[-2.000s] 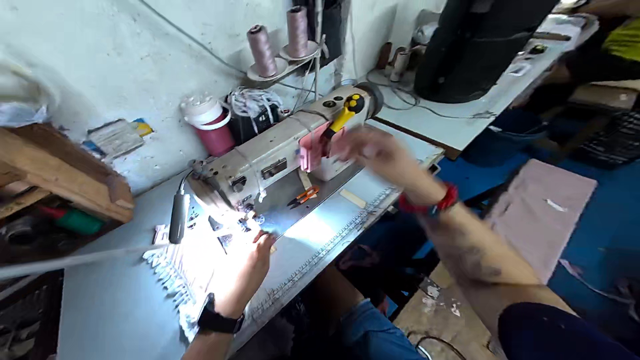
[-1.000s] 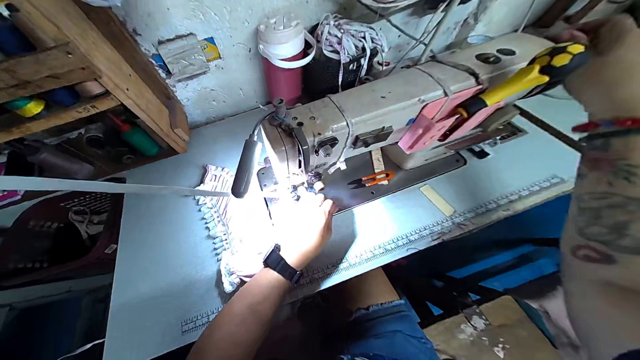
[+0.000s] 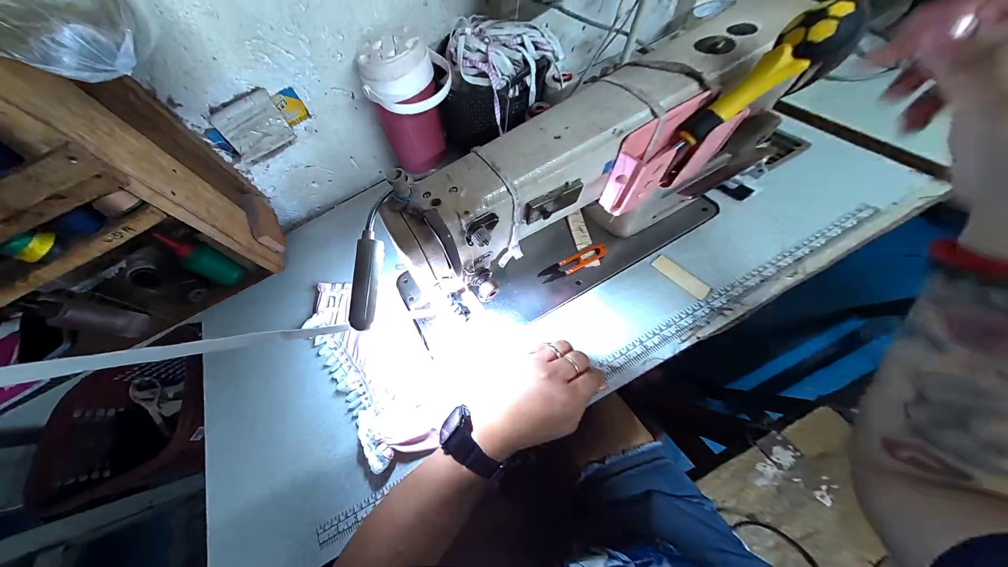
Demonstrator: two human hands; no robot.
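Observation:
My left hand, with rings and a black wristwatch, rests by the front edge of the sewing table, its fingers bent; glare hides whether they pinch cloth. A ruffled pink-and-white fabric piece lies left of it, reaching toward the needle of the industrial sewing machine. My right hand, blurred and partly cut off at the top right, is beyond the machine's right end, near the yellow-and-black screwdriver in a pink holder. Orange thread snips lie on the machine bed.
A lamp hangs beside the needle. White tape stretches in from the left. A pink-and-white jug and a black basket of fabric strips stand behind the machine. A wooden shelf is at left. A printed measuring scale runs along the table's front.
My left hand has moved from beside the needle toward the table's front edge. My right hand stays at the machine's far right side. The view has shifted closer and to the left.

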